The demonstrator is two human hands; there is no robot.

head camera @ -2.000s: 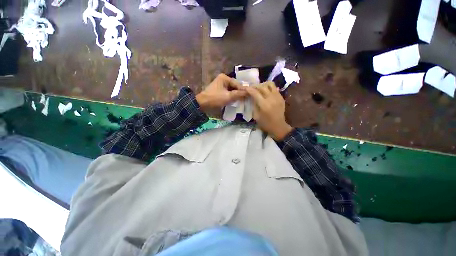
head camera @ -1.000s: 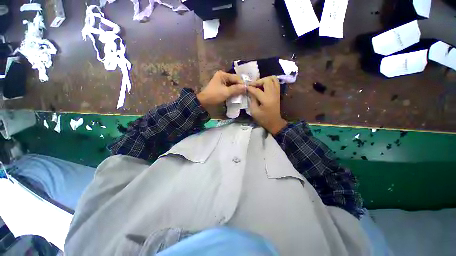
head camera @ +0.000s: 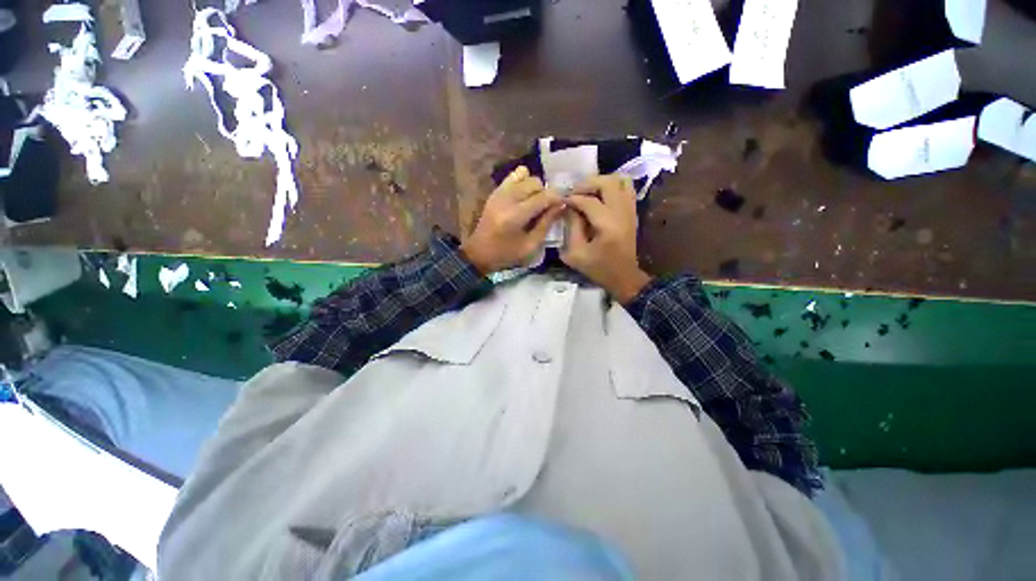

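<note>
A small bundle of dark fabric with a white top [head camera: 570, 162] lies at the table's near edge, right in front of me. My left hand [head camera: 520, 216] is at its left side, with thumb and fingers pinched near the bundle's middle. My right hand [head camera: 604, 227] is at its right side, its fingertips meeting the left ones there. The fingers hide most of what they pinch; it looks like a thin pale strip. A pale lilac strip [head camera: 648, 167] with a white end lies at the bundle's right end.
Tangled white strips [head camera: 252, 108] lie at left, with another heap [head camera: 82, 102] beyond. A lilac strip [head camera: 341, 17] lies at the back. White-topped dark stacks [head camera: 763, 40] stand at back right, others [head camera: 922, 148] at right. The green ledge [head camera: 886, 329] holds scraps.
My left hand has turned and shifted slightly nearer to me, its fingers more upright. The lilac strip at right has shifted. Against the earliest frame, the camera's view of the table has shifted.
</note>
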